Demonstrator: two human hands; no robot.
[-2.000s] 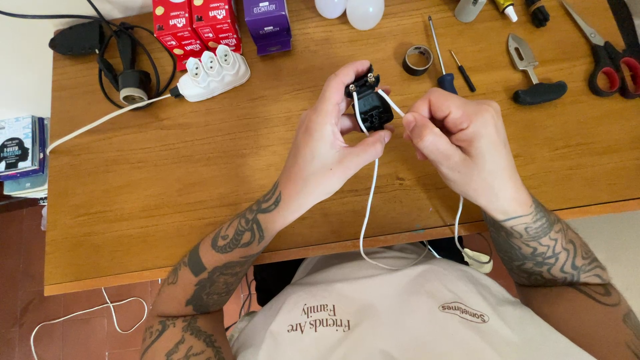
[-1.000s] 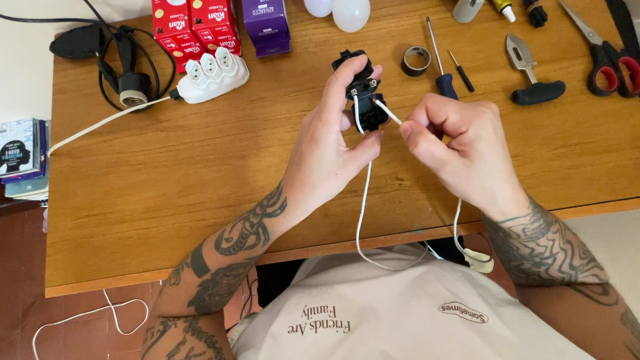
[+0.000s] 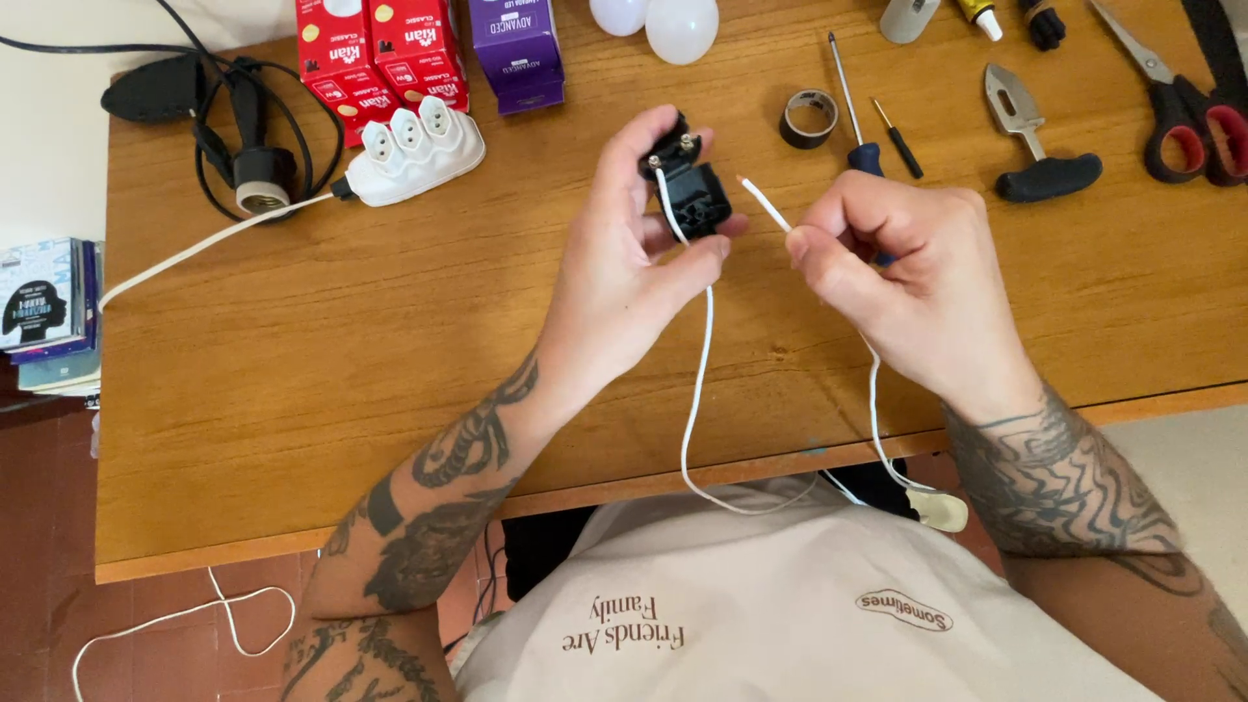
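A black plastic electrical fitting (image 3: 700,200), opened up with metal screw terminals showing, is held between the fingers and thumb of my left hand (image 3: 634,253). One white wire (image 3: 707,322) runs over the fitting to a terminal and hangs down past my left thumb. Just right of the fitting, my right hand (image 3: 907,263) pinches a second white wire (image 3: 765,202); its bare tip points at the fitting without touching it. Behind my right hand lies a screwdriver with a blue handle (image 3: 864,158), partly covered.
A white power strip (image 3: 419,161), a black lamp holder (image 3: 263,178) and red boxes (image 3: 341,68) are at the back left. A tape roll (image 3: 808,119), a small screwdriver (image 3: 904,151), a T-handled blade tool (image 3: 1048,178) and scissors (image 3: 1170,117) lie at the back right. White bulbs (image 3: 682,29) sit behind.
The wire tip in my right hand has moved from against the fitting to a little right of it. My left hand still holds the fitting.
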